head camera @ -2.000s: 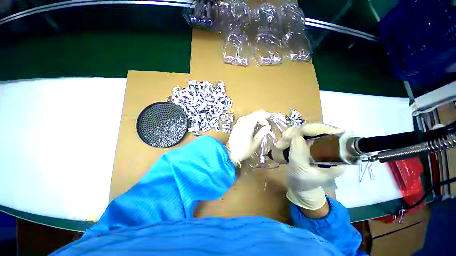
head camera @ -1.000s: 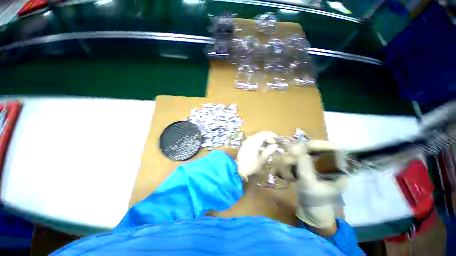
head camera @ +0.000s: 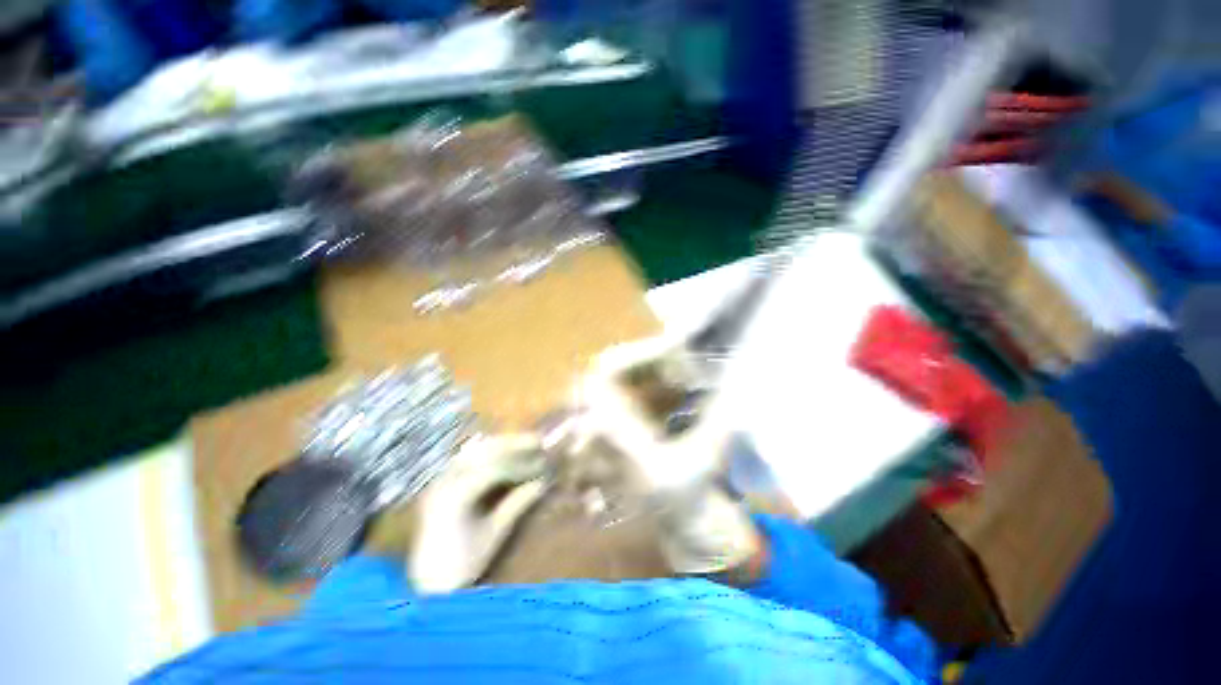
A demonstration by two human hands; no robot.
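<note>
The view is strongly blurred. My left hand (head camera: 471, 509), in an off-white glove, is at the cardboard (head camera: 502, 325), its fingers curved beside a blurred clear plastic part (head camera: 589, 484); whether it grips the part cannot be told. My right hand (head camera: 670, 462), also gloved, is wrapped around the brown power screwdriver (head camera: 659, 388), over the part's right side. The driver tip is not distinct. The pile of silver metal fittings (head camera: 391, 431) lies to the left, next to the round black screw dish (head camera: 305, 517).
Clear plastic shells (head camera: 455, 201) stand at the far end of the cardboard, by the dark green conveyor (head camera: 174, 341). A red pouch (head camera: 931, 375) lies on the white sheet at right, with a cardboard box (head camera: 1038, 495) below it. A person in blue (head camera: 1165, 161) is at far right.
The camera has swung to the right and tilted, so the bench appears rotated and shifted left. The box and the person at far right have come into view. My right hand still holds the screwdriver.
</note>
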